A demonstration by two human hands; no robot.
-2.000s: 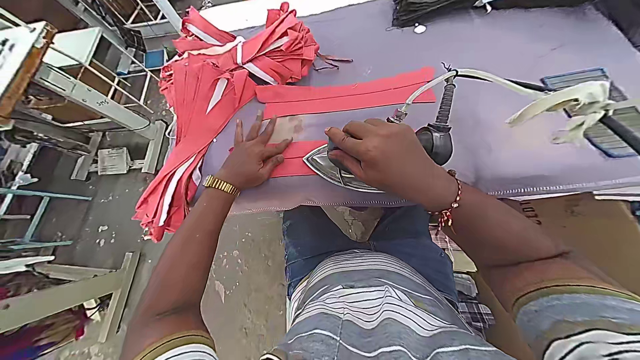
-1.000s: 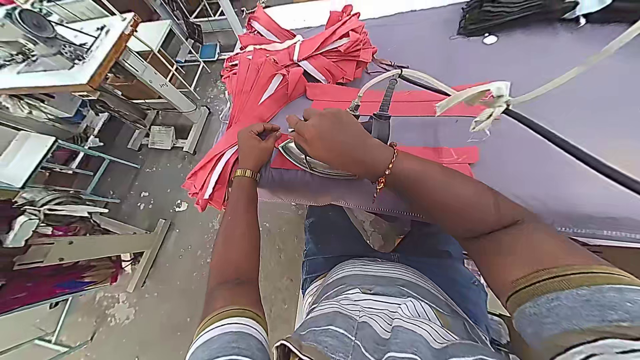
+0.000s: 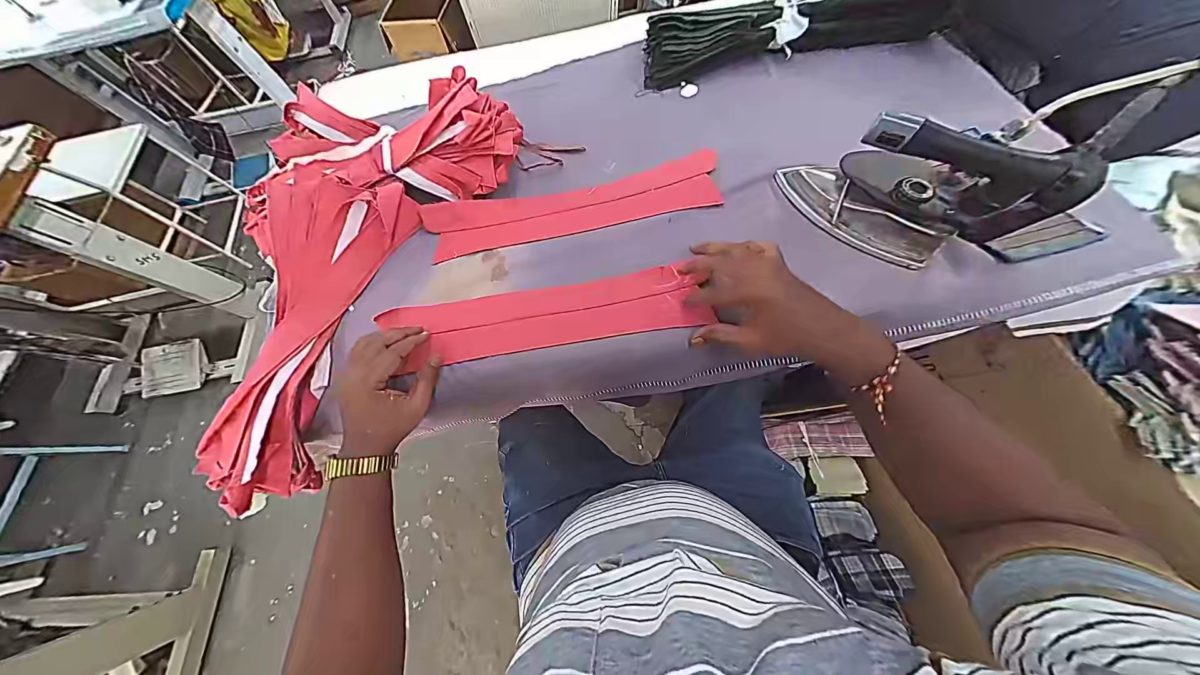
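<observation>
A red fabric strip with a lengthwise seam or fold line lies near the front edge of the cloth-covered ironing table. At its left end my left hand pinches the fabric between thumb and fingers. My right hand rests on the strip's right end with its fingers spread. Behind it lies a similar red strip. The electric iron stands to the right, apart from both hands, its soleplate partly on a flat rest pad. A tied bundle of red strips drapes over the table's left edge.
Dark pleated fabric bundles lie at the back. The iron's pale cord runs off to the right. Metal-framed work tables stand at the left, beyond the floor. Folded plaid cloth is below the table's front edge.
My right hand has let go of the iron, which now stands at the right, and has come onto the strip. My left hand now touches the strip's left end. The view has shifted.
</observation>
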